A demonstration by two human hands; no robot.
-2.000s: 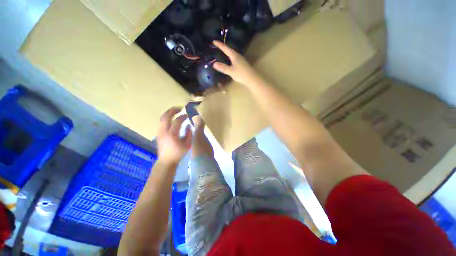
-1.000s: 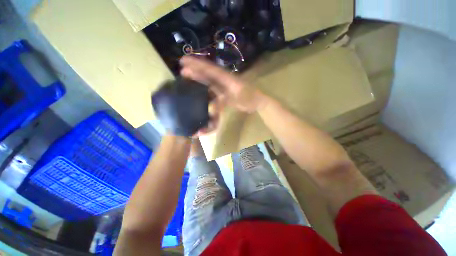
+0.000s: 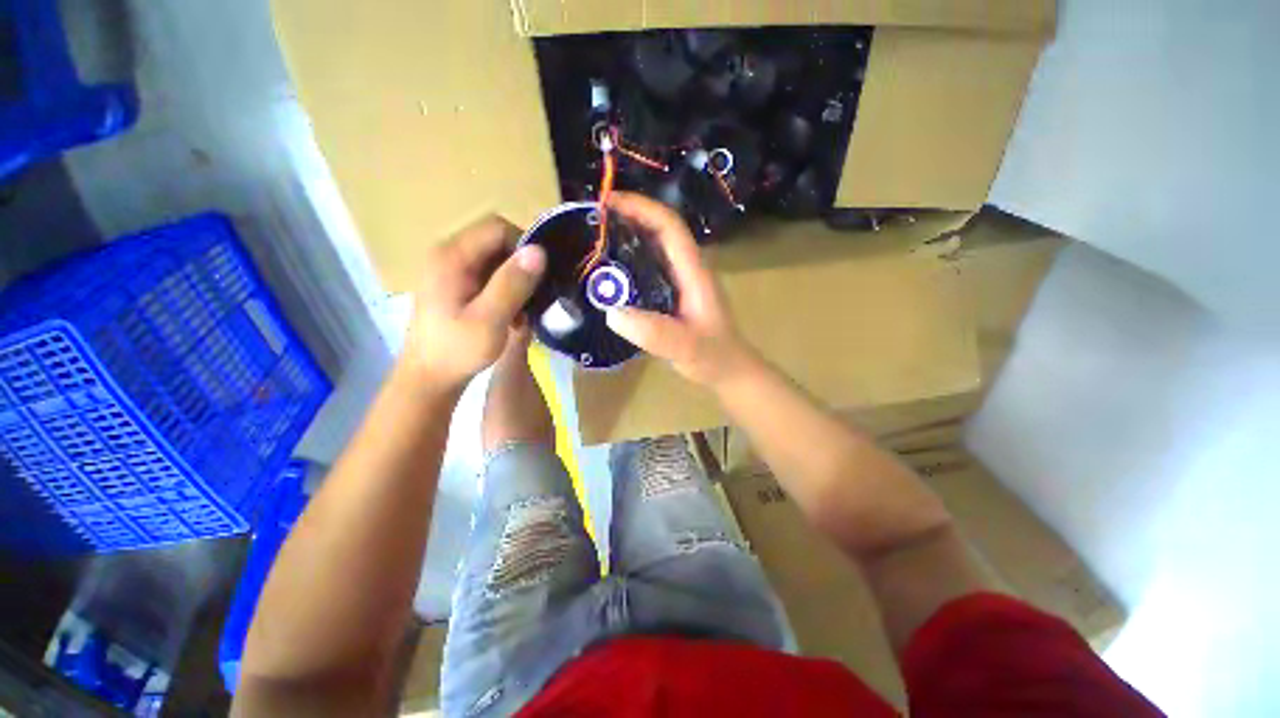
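A black camera module, round with its open inner side facing up, is held over the near edge of the carton. Inside it show a white ring, a small silver-grey cylinder and orange-red lead wires running up past its rim. My left hand grips its left rim, thumb on top. My right hand holds its right side, thumb near the white ring. The open bulk carton beyond holds several more black modules, some with wires showing.
Carton flaps spread left and toward me. A blue slatted crate stands on the floor at left, with another blue plastic item at upper left. Flat brown cardboard lies at lower right. A pale surface rises at right.
Both hands came back from reaching at the carton. A module blurred in my left hand a second ago is now held in both hands, open side up. The view shifted.
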